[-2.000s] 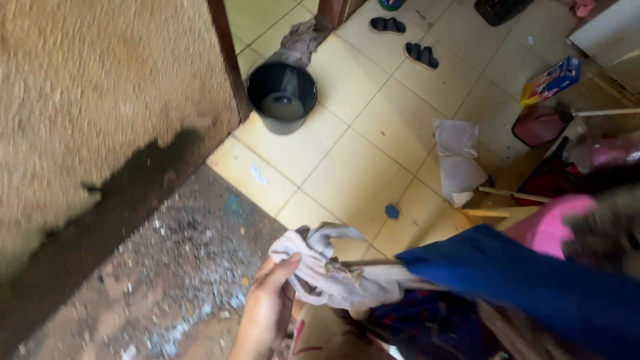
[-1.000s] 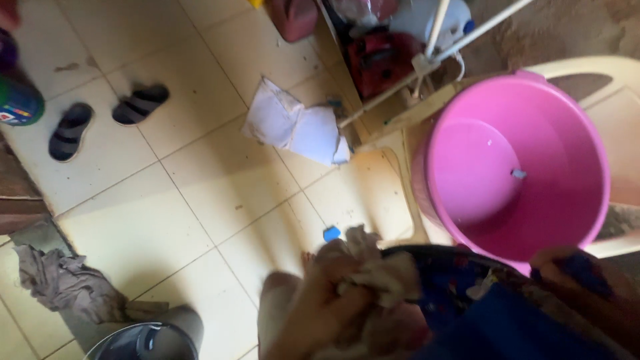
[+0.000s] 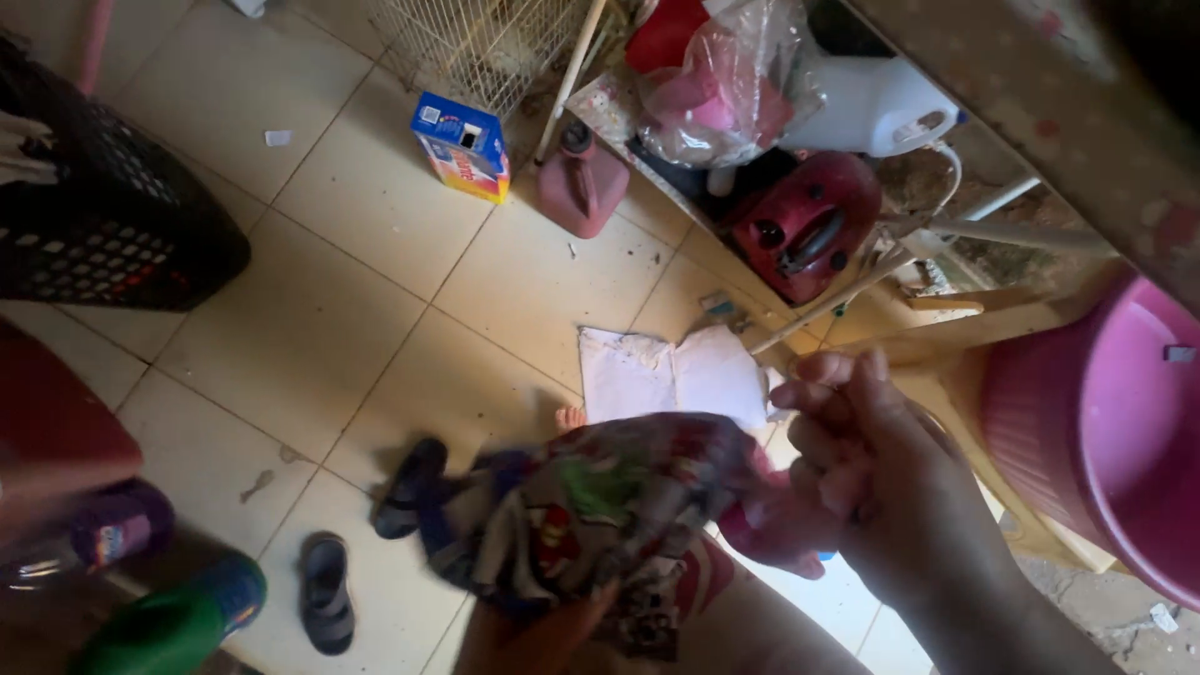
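Note:
A patterned cloth bundle [image 3: 609, 497], grey, green and red, is bunched up low in the middle of the head view. From below, my left hand [image 3: 553, 628] grips its lower edge, with the fingers partly hidden and blurred. At the bundle's right end my right hand [image 3: 844, 450] has its fingers curled near a dark pink part of cloth [image 3: 769, 525]; blur hides whether they hold it. To the right, a pink plastic tub [image 3: 1059, 412] stands on a cream plastic chair [image 3: 975, 431]. A white cloth [image 3: 675, 375] lies on the tiles behind the bundle.
Dark sandals [image 3: 328, 591] lie on the tiled floor. A black laundry basket [image 3: 112, 206], a green-capped bottle [image 3: 178, 619] and a red container [image 3: 56, 431] are at left. Behind are a detergent box [image 3: 464, 145], a pink jug [image 3: 583, 183] and a low shelf holding a dark red appliance [image 3: 806, 225].
The view has swung a lot. The pale cloth seen in my hand earlier is no longer in view; my left hand now grips the patterned bundle, and my right hand has come into view.

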